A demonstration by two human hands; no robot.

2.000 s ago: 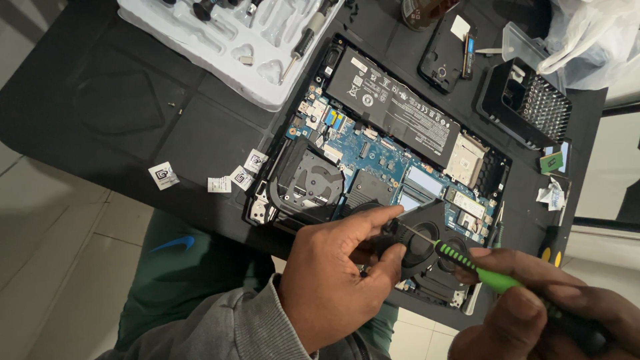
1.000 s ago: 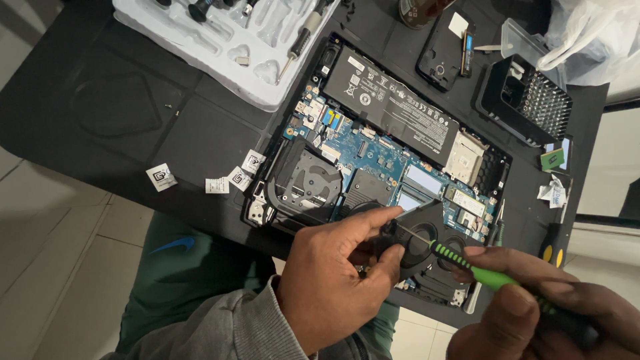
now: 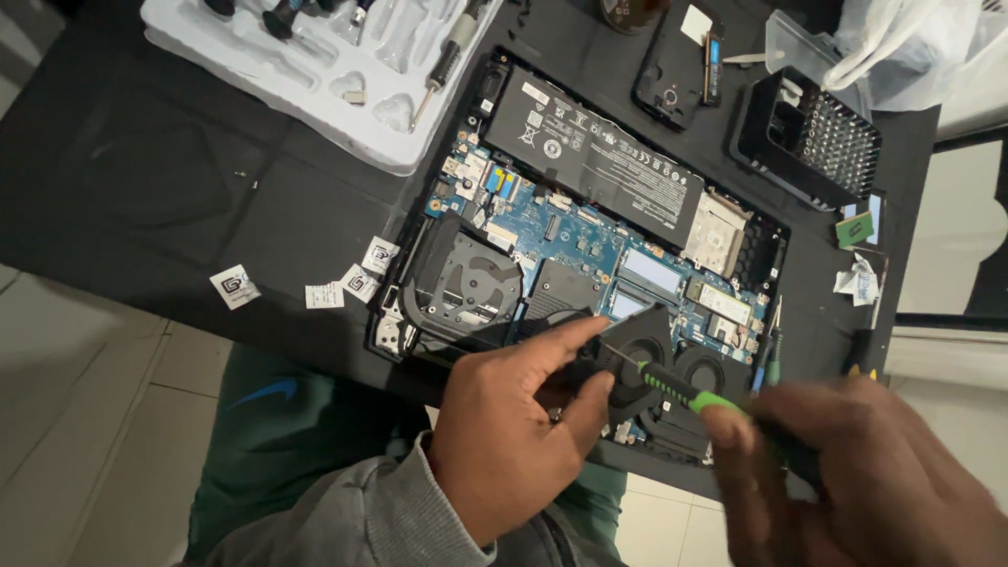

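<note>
My left hand (image 3: 524,425) grips a black cooling fan (image 3: 634,362) by its edge between thumb and fingers, tilted above the lower part of an opened laptop. In my right hand (image 3: 835,457) is a green and black screwdriver (image 3: 685,394), its thin shaft pointing at the fan near my left fingertips; the exact tip contact is hard to tell. Beneath lies the laptop's blue motherboard (image 3: 587,248), with a black battery (image 3: 591,157) along the far side. A second fan (image 3: 476,279) sits in the chassis at left. My hands hide part of the chassis's near edge.
A white plastic tool tray (image 3: 315,102) with screwdrivers stands at upper left. Small white packets (image 3: 235,287) lie left of the laptop. At the right are a black bit case (image 3: 811,138), a green circuit module (image 3: 855,229) and a plastic bag (image 3: 906,55). Loose screws (image 3: 254,185) rest on the black mat.
My right hand has shifted its hold on the screwdriver, and its fingers are now blurred. My left hand keeps the fan in nearly the same place.
</note>
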